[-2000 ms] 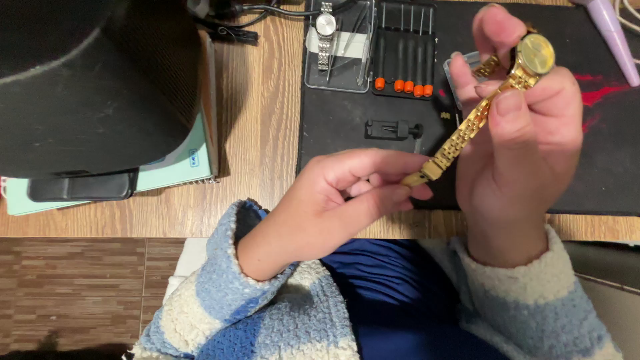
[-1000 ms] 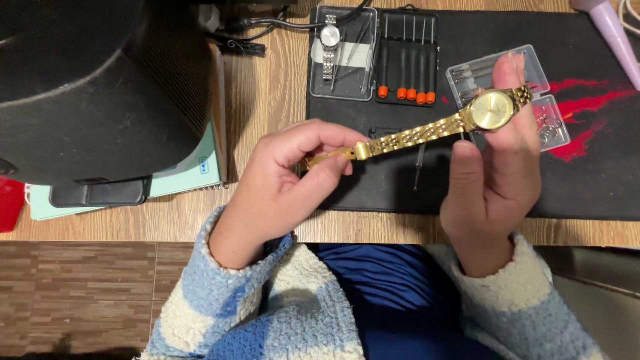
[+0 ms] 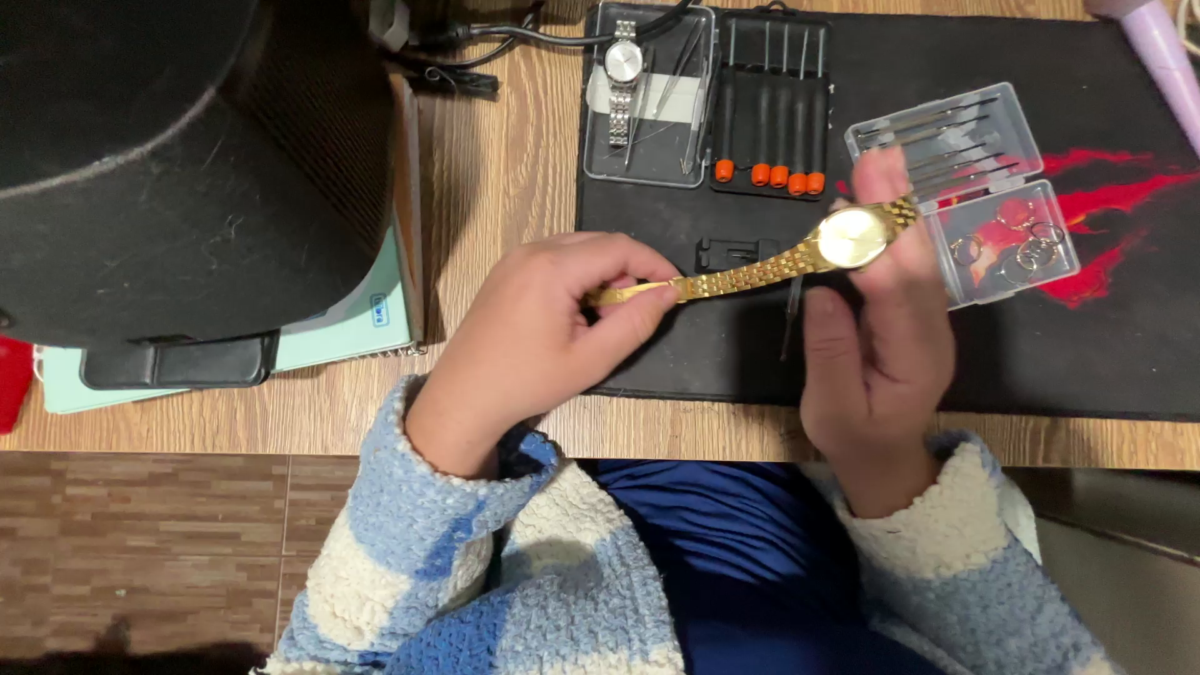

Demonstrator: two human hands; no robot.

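Note:
A gold-coloured wristwatch (image 3: 851, 238) with a metal link bracelet is stretched out between my hands, its dial facing up. The clasp end of the bracelet is pinched between the thumb and fingers of my left hand (image 3: 553, 328). My right hand (image 3: 881, 356) is under the watch head, with the far end of the bracelet lying against its raised fingers and the thumb apart from them; these fingers are partly blurred. Below the bracelet, a small black holder (image 3: 727, 253) and a thin metal tool (image 3: 792, 319) lie on the black mat.
A silver watch (image 3: 622, 62) and tweezers lie in a clear plastic case (image 3: 647, 178). Beside it is a black case of orange-capped screwdrivers (image 3: 771, 175). An open clear box (image 3: 1059, 248) holds thin tools and rings. A large black object (image 3: 187, 187) covers part of a notebook (image 3: 352, 337) at left.
The gold watch has come down from its steeply raised position of two seconds ago to nearly level. My right hand's fingers and thumb, which gripped the watch then, have moved apart.

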